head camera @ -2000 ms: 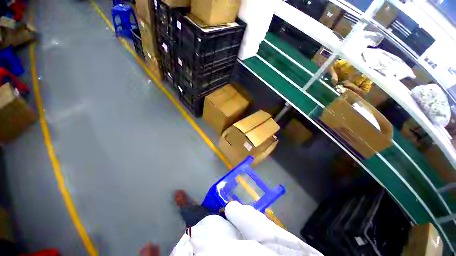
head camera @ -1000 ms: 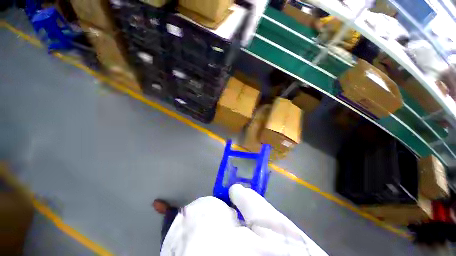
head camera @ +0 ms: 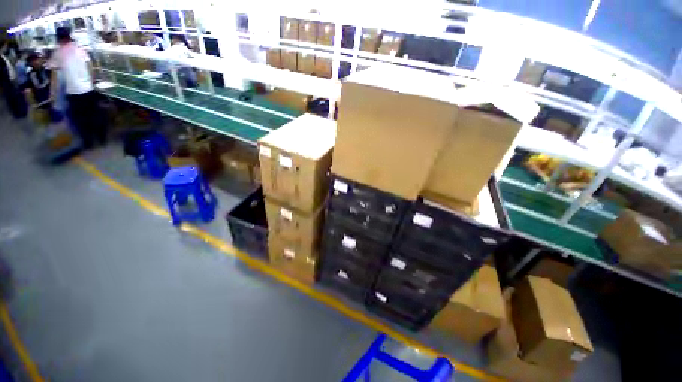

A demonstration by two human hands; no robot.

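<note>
A blue plastic stool (head camera: 404,365) shows at the bottom edge, right of the middle. Only part of its legs and a crossbar are in view, close to the yellow floor line; the rest is cut off by the picture's edge. Neither of my hands is in view, so whether one holds the stool is hidden.
Black crates (head camera: 360,240) stand stacked beside the line, with large cartons (head camera: 389,134) on top. More cartons (head camera: 293,164) are stacked to their left, and an opened carton (head camera: 555,321) sits at right. Two blue stools (head camera: 185,186) stand farther up. People (head camera: 75,74) stand at far left.
The view has swung up and left along the aisle. The white sleeves and hand seen earlier at the stool have left the picture. The stool now shows lower, at the bottom edge.
</note>
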